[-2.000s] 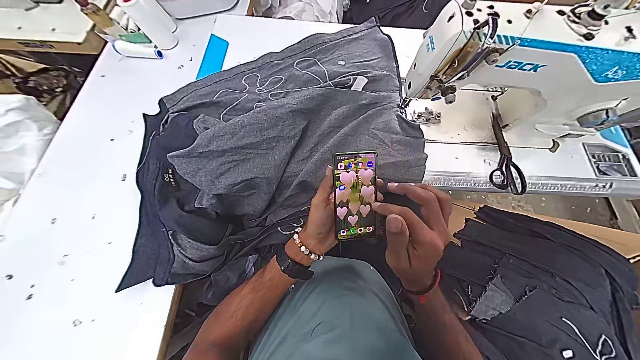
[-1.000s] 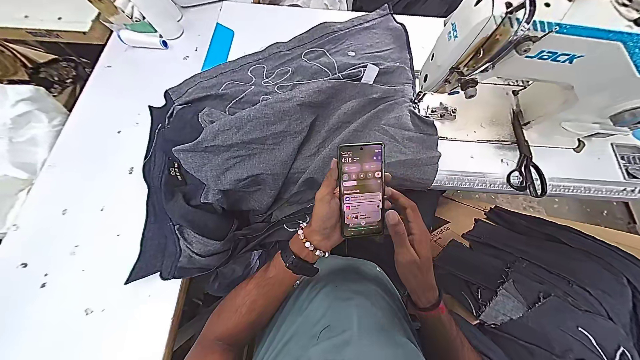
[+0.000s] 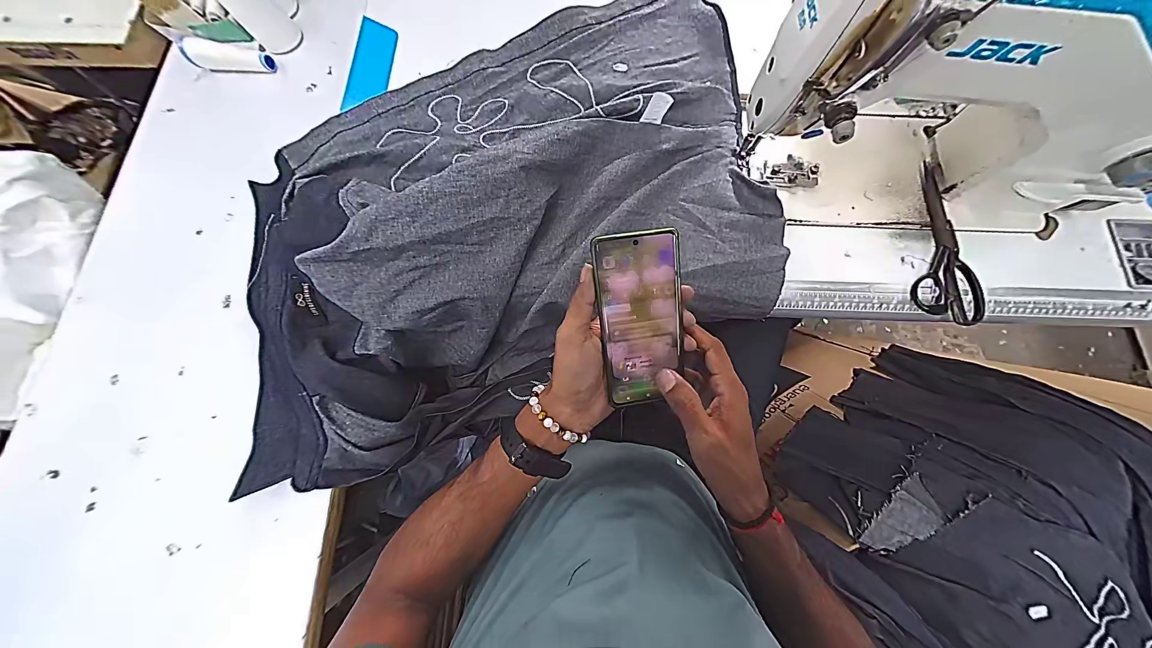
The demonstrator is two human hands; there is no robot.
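Note:
A smartphone (image 3: 641, 315) with a lit screen stands upright over my lap, held from the left side by my left hand (image 3: 580, 360), which wears a bead bracelet and a black watch. My right hand (image 3: 715, 400) is at the phone's lower right, its thumb at the lower part of the screen and its fingers bent by the right edge. Beyond the phone, a dark grey garment (image 3: 540, 207) lies spread on the white table, with loose white thread on it. The garment's right edge reaches the needle area of a Jack sewing machine (image 3: 981, 81).
Black scissors (image 3: 945, 243) lie on the machine bed. At the lower right, dark fabric pieces (image 3: 1008, 477) rest on cardboard (image 3: 810, 378). Thread cones (image 3: 229, 54) and a blue flat piece (image 3: 369, 63) are on the table (image 3: 117, 342) at the upper left.
Two seconds ago the screen showed heart pictures, then a panel of notices; now the two look blended. My right hand has closed in on the phone, its thumb now at the screen's lower part.

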